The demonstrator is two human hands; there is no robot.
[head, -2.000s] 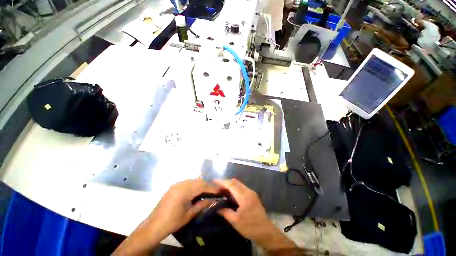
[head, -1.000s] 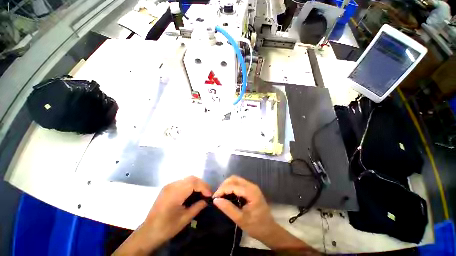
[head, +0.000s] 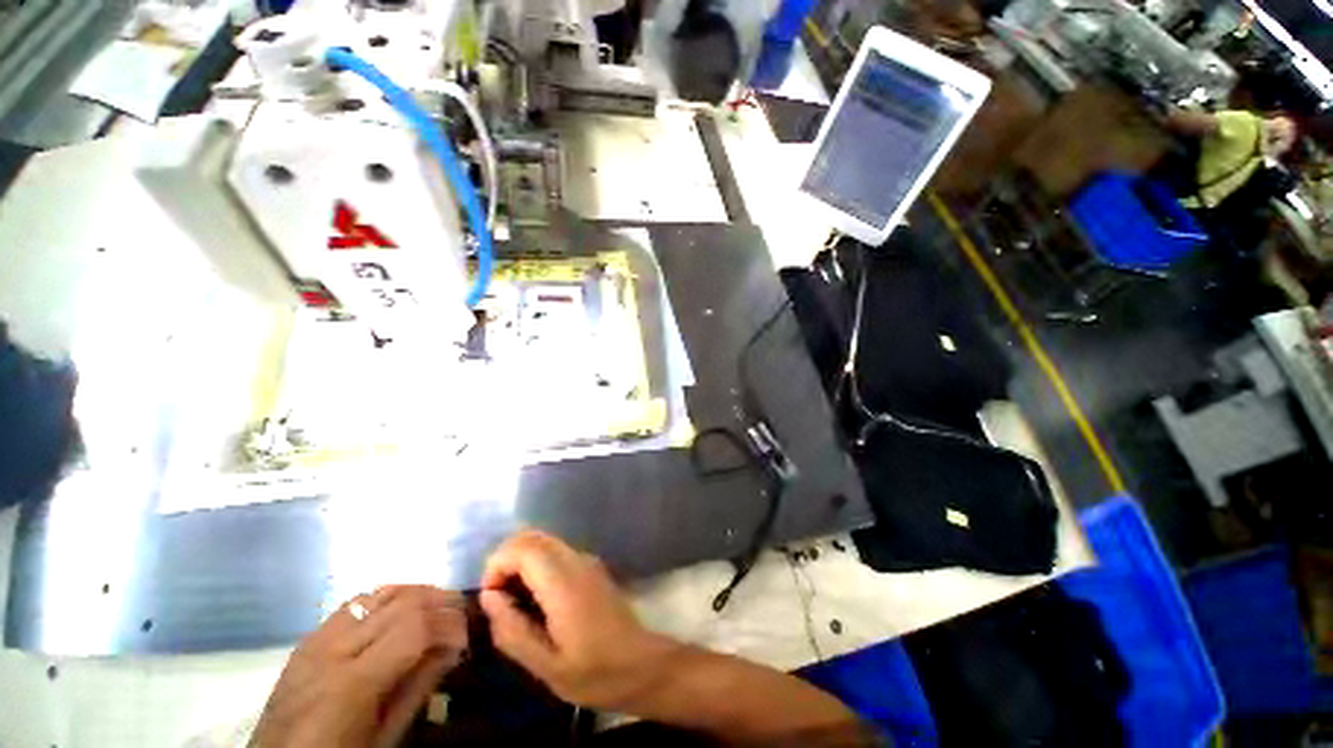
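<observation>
My left hand (head: 366, 665) and my right hand (head: 567, 621) are close together at the table's front edge, both pinching a black bag piece (head: 504, 684). The piece hangs below them, partly cut off by the frame, with a small yellow tag near my left fingers. What the fingertips grip is too dark to tell. The sewing machine head (head: 358, 219) stands beyond my hands. The sewing template (head: 636, 344), edged in yellow tape, lies under it. Glare hides part of the plate.
Thread snips (head: 771, 450) and a black cord (head: 743, 548) lie right. Black bags (head: 958, 504) with a pale cable are at the right edge. A control screen (head: 895, 135) stands behind them. A blue bin (head: 1155, 628) is below right. A person (head: 1235, 154) is in the far right background.
The view has turned right, so machine and table appear further left. More of the blue bin and floor shows. Both hands stay on the black piece, with the fingers shifted on it.
</observation>
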